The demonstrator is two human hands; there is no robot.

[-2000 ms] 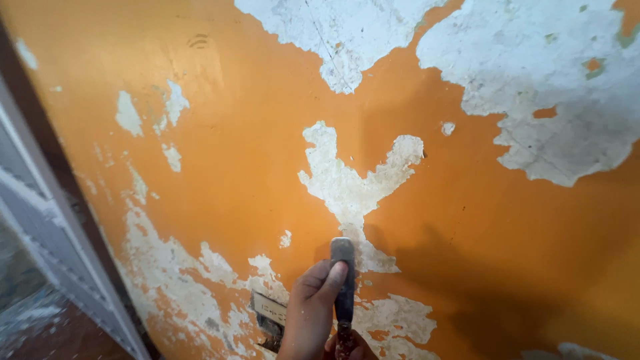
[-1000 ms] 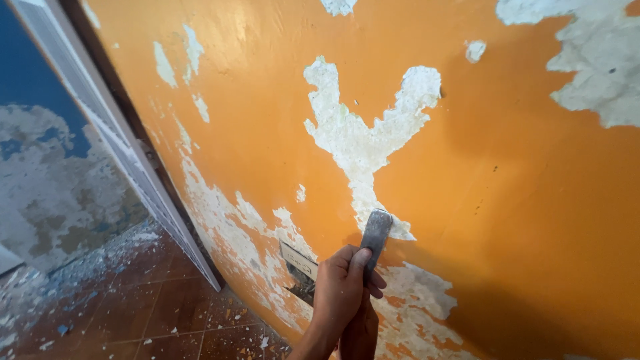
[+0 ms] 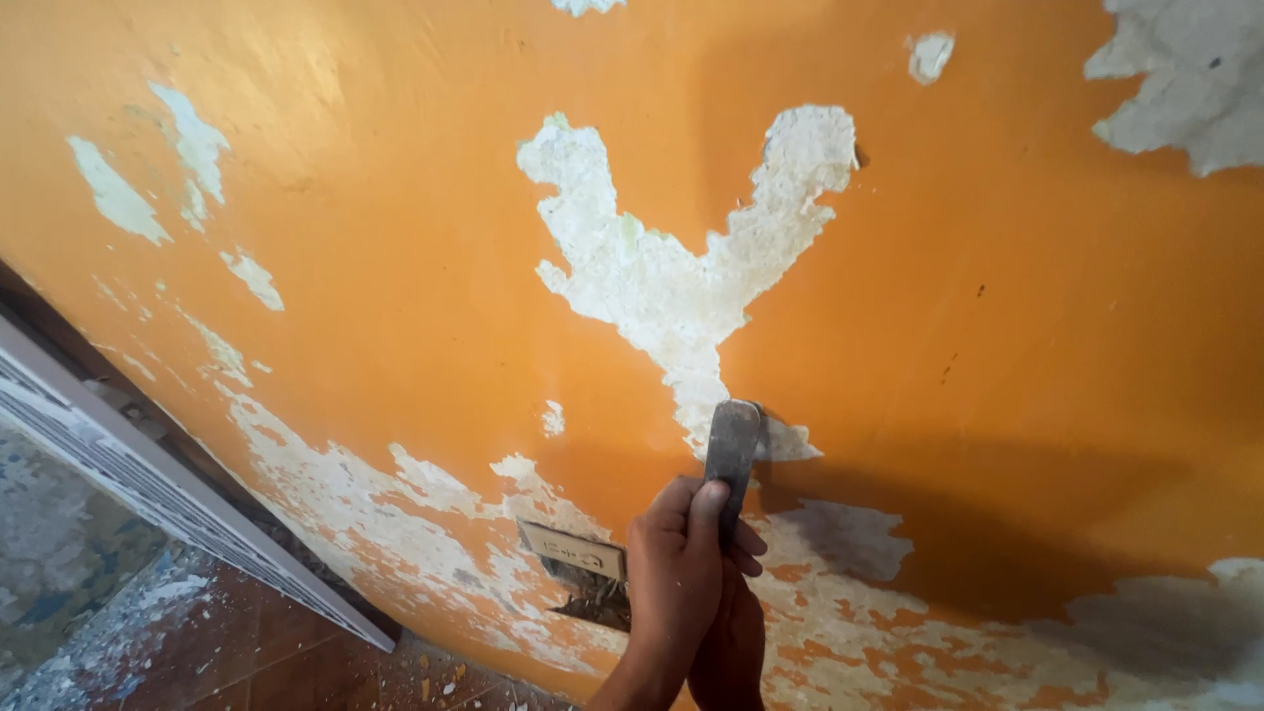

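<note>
My left hand (image 3: 681, 548) is closed around a dark, flat hand tool (image 3: 733, 444), its thumb pressed along the face. The tool's rounded end points up, close to the wall; its lower end is hidden by my hands. Just behind and below, my right hand (image 3: 733, 602) is mostly covered by the left and appears closed on the tool's lower part. Beyond them is an orange painted wall (image 3: 444, 296) with a Y-shaped bare patch (image 3: 671, 286), whose lower stem meets the tool's tip. More flaked patches (image 3: 365, 513) spread at the lower left.
An open wall box (image 3: 588, 597) with a beige cover strip (image 3: 578, 551) and wires inside sits left of my hands. A white metal door or gate frame (image 3: 197, 494) stands at the left. Paint flakes (image 3: 138, 612) litter the brown tiled floor (image 3: 296, 662).
Both hands stay together on the tool by the lower stem of the Y-shaped patch. The view has swung noticeably between frames. No new bare area is plain.
</note>
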